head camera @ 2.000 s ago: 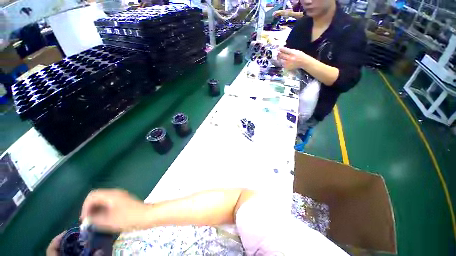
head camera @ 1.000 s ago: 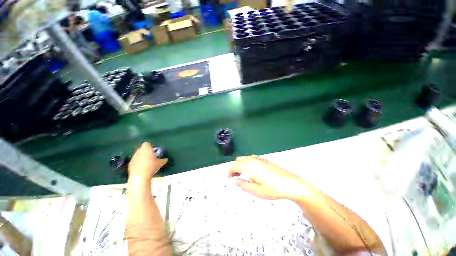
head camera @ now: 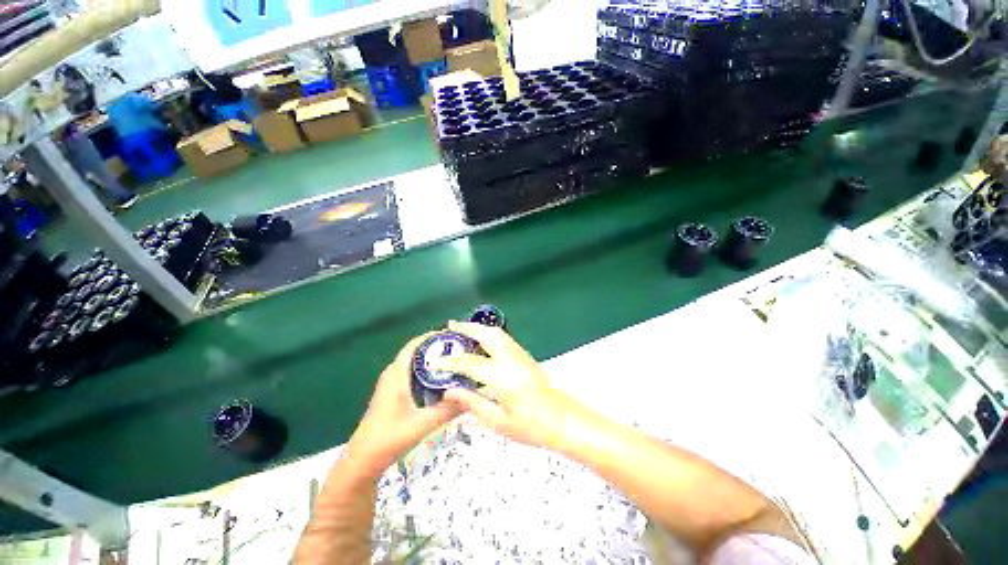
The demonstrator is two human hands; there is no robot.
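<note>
My left hand (head camera: 398,408) is wrapped around a black cylindrical housing (head camera: 424,388) and holds it above the near edge of the belt, end up. My right hand (head camera: 503,386) is on the same housing, its fingers on the top face. A round disc (head camera: 444,360) with a white and black pattern shows on that end, partly under the right fingers. Whether the right fingers grip the disc or press on it cannot be told. Another housing (head camera: 487,319) stands on the belt just behind my hands, partly hidden.
The green conveyor belt (head camera: 575,289) carries a housing (head camera: 245,428) at left and several at right. Black blister trays (head camera: 553,155) stand behind it. A filled tray (head camera: 100,292) is at far left. Whitish liner scraps (head camera: 520,502) lie below my hands. Clear plastic (head camera: 873,331) lies at right.
My left hand has moved right from the belt's left part and now holds a housing. My right hand has moved left onto it. The view has shifted.
</note>
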